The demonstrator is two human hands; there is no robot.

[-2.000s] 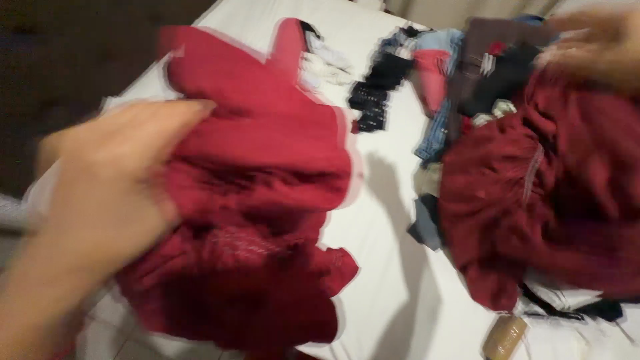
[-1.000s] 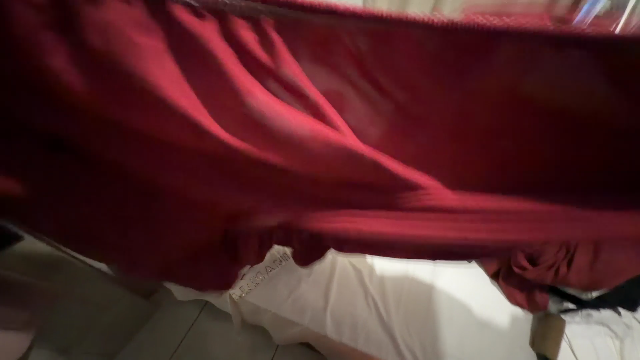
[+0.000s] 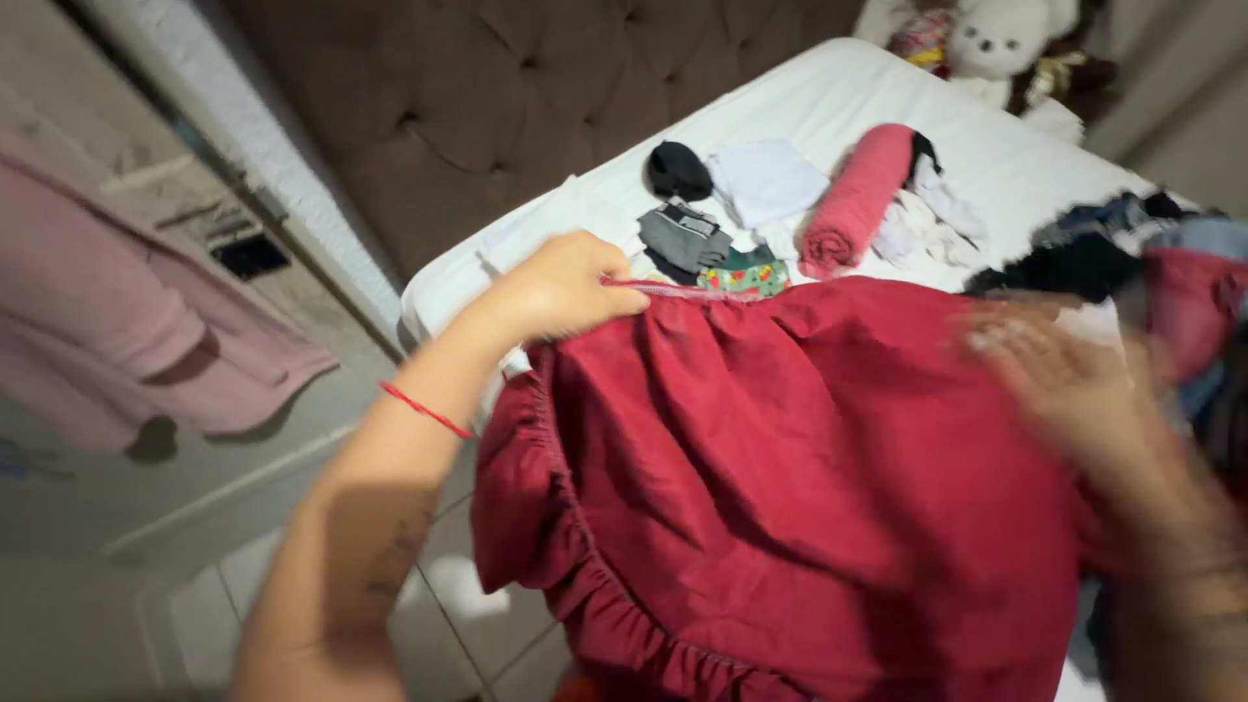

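Observation:
A dark red cloth with ruffled, gathered edges (image 3: 760, 468) hangs spread out in front of me, over the near side of the bed. My left hand (image 3: 575, 285), with a red string bracelet on the wrist, pinches the cloth's upper left edge between thumb and fingers. On the right, my right hand (image 3: 1058, 366) is blurred and lies over the cloth's upper right part; whether its fingers grip the fabric is not clear. The lower part of the cloth runs out of view.
On the white-sheeted bed (image 3: 604, 205) lie a rolled pink towel (image 3: 858, 200), folded grey garments (image 3: 682, 237), a black bundle (image 3: 680, 172), white cloth (image 3: 768, 180) and a pile of dark clothes (image 3: 1077, 249). Plush toys (image 3: 999, 44) sit behind; a pink garment (image 3: 117, 312) hangs at left.
The red cloth, raised across most of the view a second ago, is now lower, and the bed behind it shows again. The view has shifted toward the left.

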